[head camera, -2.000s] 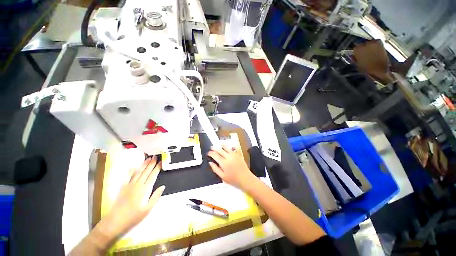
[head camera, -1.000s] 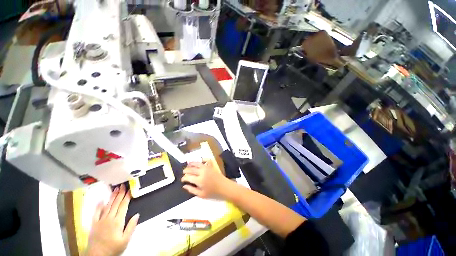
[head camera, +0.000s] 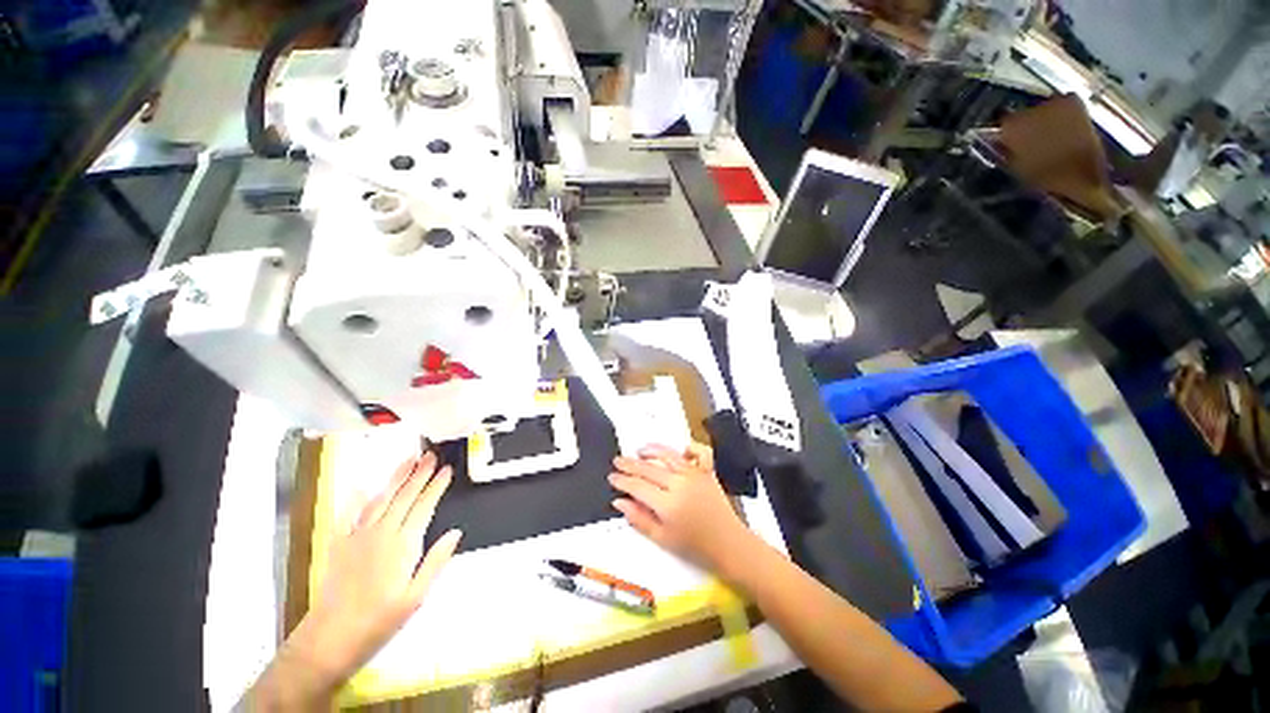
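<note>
A black panel (head camera: 536, 506) lies flat on the white template (head camera: 481, 592) with yellow tape edges. The white presser clamp frame (head camera: 522, 449) rests on the panel under the machine head, with black material showing in its window. My left hand (head camera: 390, 536) lies flat, fingers spread, its fingertips at the panel's left edge. My right hand (head camera: 680, 504) lies palm down at the panel's right end, fingers slightly bent, just below a white piece. Neither hand is closed on anything. What is under the right palm is hidden.
The white machine head (head camera: 404, 314) stands over the template. An orange pen (head camera: 606, 578) and a silver-grey tool lie near the front. A label strip (head camera: 759, 365) lies right, beside a small black pad (head camera: 730, 453). A blue bin (head camera: 1110, 522) stands right, a tilted screen (head camera: 832, 220) behind, a black block (head camera: 117, 488) left.
The view swung right and then back left. The right hand has shifted slightly on the panel's right end, showing more of the white piece above it. The left hand stays at the left edge.
</note>
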